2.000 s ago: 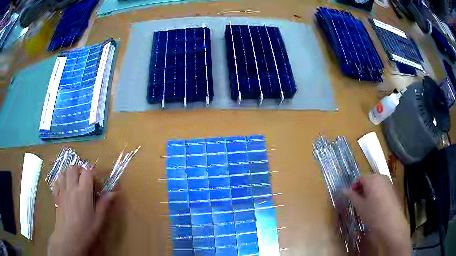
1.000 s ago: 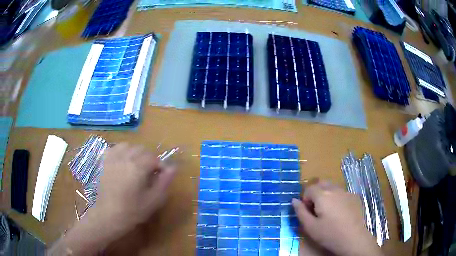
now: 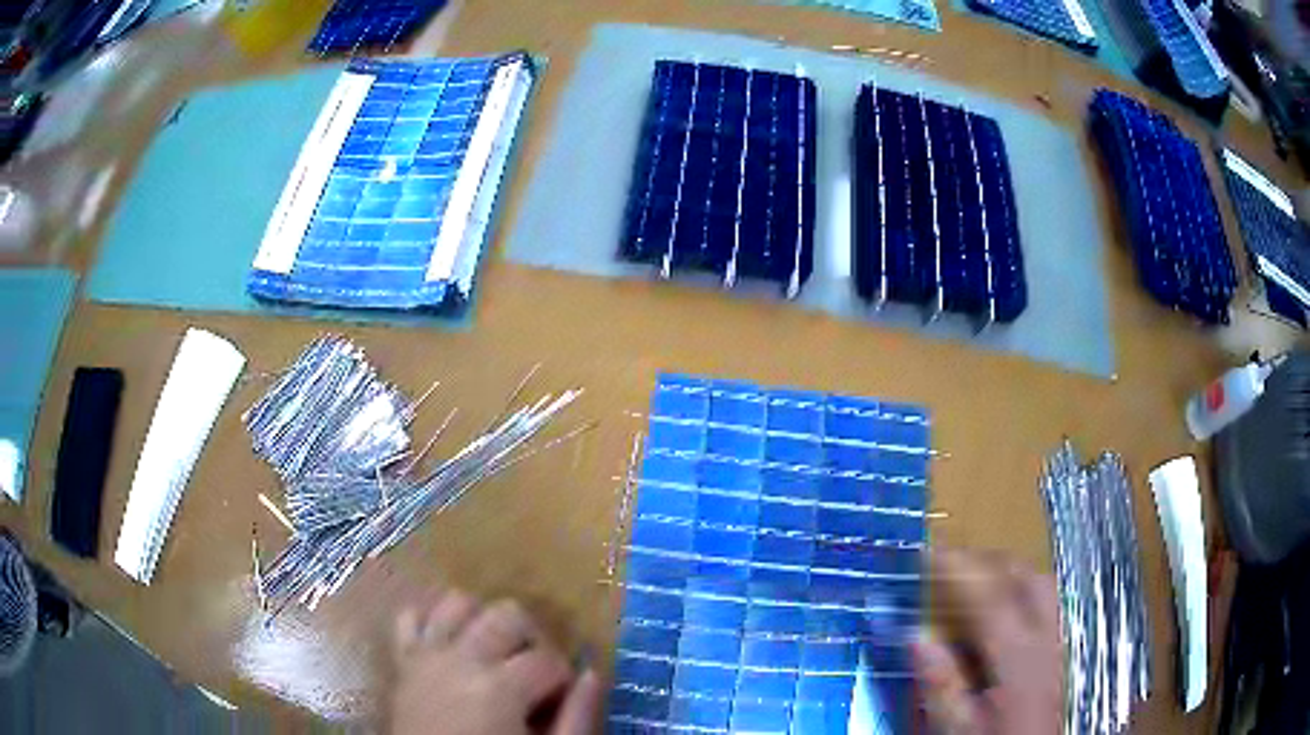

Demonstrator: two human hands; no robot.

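The light-blue cell string [image 3: 776, 531] lies in front of me, with wire ends poking out at both sides. A thin bus ribbon [image 3: 625, 503] lies along its left edge. My left hand [image 3: 496, 668] is low beside the string's lower left, fingers curled, partly cut off by the bottom edge. My right hand [image 3: 991, 646] is blurred at the string's lower right edge. Whether either hand holds a ribbon cannot be told. Short ribbon pieces [image 3: 331, 431] lie in a messy heap at left, and long ribbon pieces [image 3: 1099, 589] lie in a bundle at right.
White strips lie at left [image 3: 180, 452] and right [image 3: 1182, 574]. A black bar [image 3: 86, 460] is far left. Finished strings [image 3: 388, 180] are upper left. Two dark cell stacks [image 3: 726, 172] stand behind. A white bottle [image 3: 1231, 398] and grey drum [image 3: 1271, 460] are at right.
The view has shifted, so the bench things appear further left or right. My left hand has left the short ribbon heap and come near the string's lower left. A thin ribbon now shows along the string's left edge.
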